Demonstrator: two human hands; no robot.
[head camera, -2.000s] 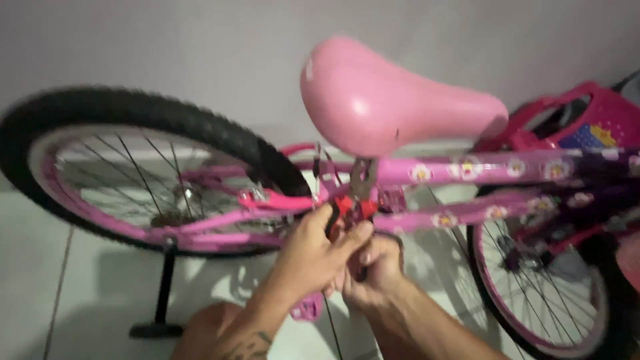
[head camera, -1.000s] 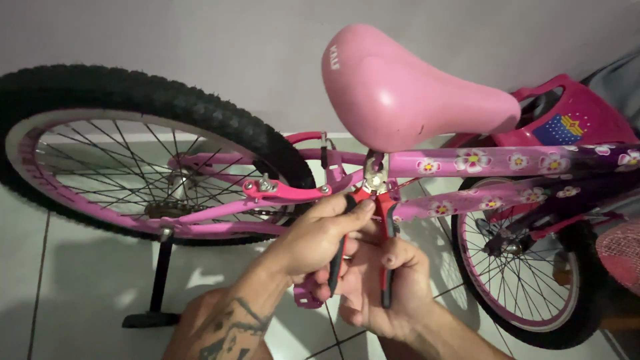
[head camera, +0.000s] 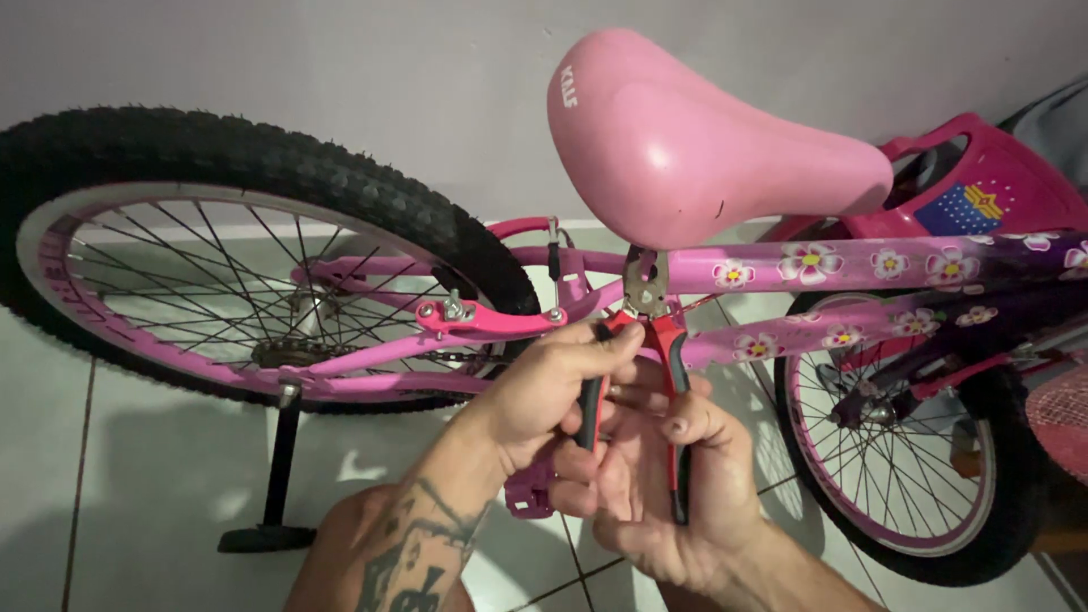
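A pair of pliers with red and black handles (head camera: 677, 365) has its metal jaws at the seat post area, just below the pink bicycle saddle (head camera: 680, 144). My left hand (head camera: 544, 391) grips the left handle, thumb near the pivot. My right hand (head camera: 688, 484) holds the right handle, its fingers curled below. The handles are spread apart. Whether the jaws grip anything is not clear. Left of the hands is a pink brake arm (head camera: 493, 316) on the pink bicycle frame (head camera: 765, 265), which bears printed flowers.
The rear wheel (head camera: 255, 144) is at left, with a black kickstand (head camera: 280, 476) on the tiled floor (head camera: 153, 484). A smaller spoked wheel (head camera: 892, 459) and a pink plastic seat (head camera: 1003, 183) are at right. A grey wall (head camera: 340, 76) stands behind. A purple pedal (head camera: 529, 491) hangs below the hands.
The hands were close together two seconds ago; now they are apart on the spread plier handles. The jaws remain near the seat post.
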